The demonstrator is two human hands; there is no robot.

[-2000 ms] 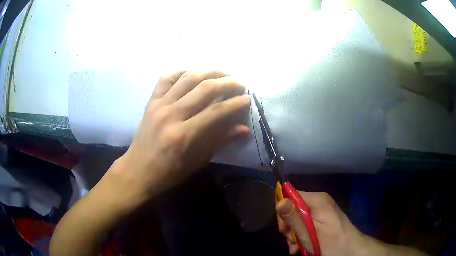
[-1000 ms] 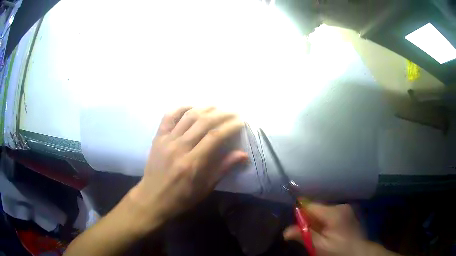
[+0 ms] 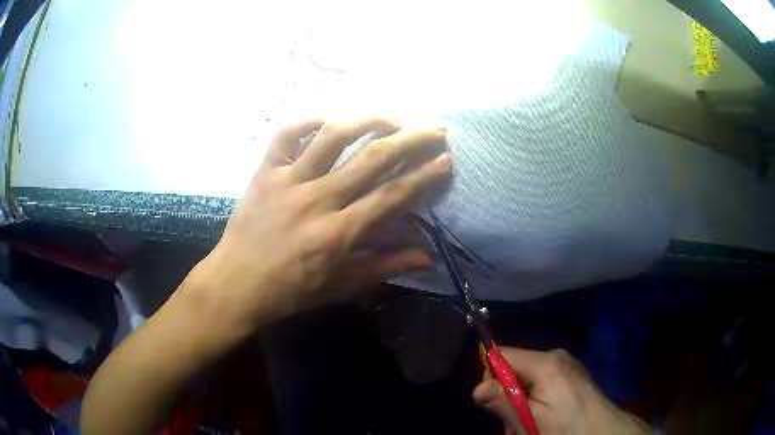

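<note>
A pale garment panel (image 3: 561, 187) lies on the white machine table, its upper part lost in lamp glare. Dark stitch lines (image 3: 466, 251) show near its front edge. My left hand (image 3: 331, 195) lies on the panel, fingers spread and pointing right, palm down; I see no object in it. My right hand (image 3: 552, 391) holds the fabric scissors (image 3: 463, 293) by the red and orange-yellow handles below the table edge. The blades point up and left onto the panel at the stitch lines, close to my left thumb. Whether the tips are in the cloth I cannot tell.
The green ruler-marked table edge (image 3: 127, 211) runs along the front. A yellow label (image 3: 704, 49) is at the upper right. A brownish piece or shadow lies at the right. Pale cloth and red items are at the lower left. Dark clothing is below the table.
The panel has shifted to the right and its stitch lines are now tilted. My left hand still presses on it. The scissors' tips now lie at the lines, left of where they were one second ago.
</note>
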